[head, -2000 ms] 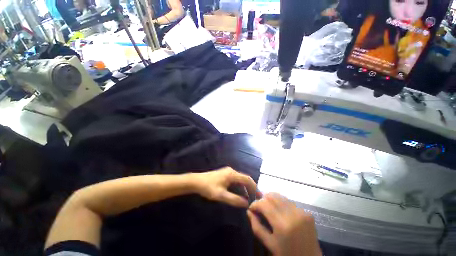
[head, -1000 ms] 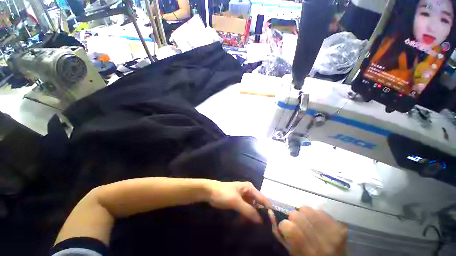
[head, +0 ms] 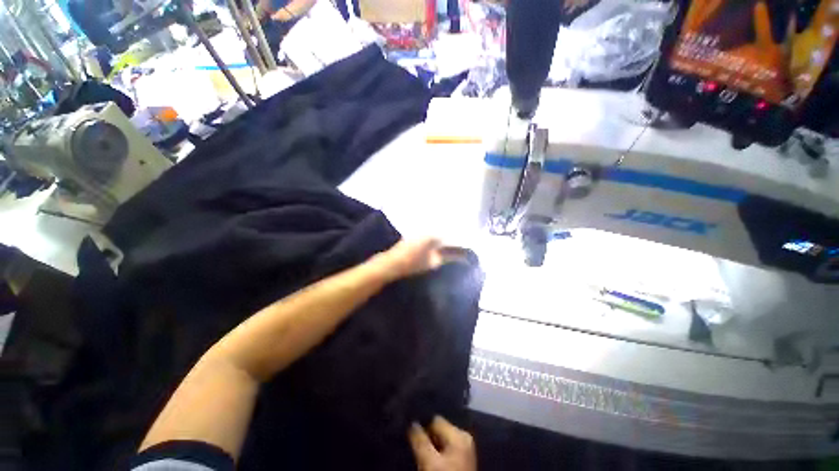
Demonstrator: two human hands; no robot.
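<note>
A large black garment (head: 276,212) lies over the left of the white table and down over the near edge. My left hand (head: 419,258) rests on the garment near its right edge, left of and below the needle; its fingertips are bright and blurred, so its grip cannot be told. My right hand (head: 444,446) is at the bottom edge, partly cut off, with thumb and fingers pinching the black cloth. The white sewing machine (head: 626,198) stands to the right, its presser foot (head: 534,246) beside the cloth and apart from it.
Yellow-green snips (head: 633,303) lie on the machine bed. A phone (head: 736,69) is above the machine head. A black post (head: 532,55) hangs over the needle end. A clear plastic bag (head: 612,41) lies behind. A second machine (head: 97,152) is far left. A person's arm shows at the top.
My left hand has moved up and left along the cloth towards the needle. My right hand has moved down and left, away from my left hand. The view has shifted slightly.
</note>
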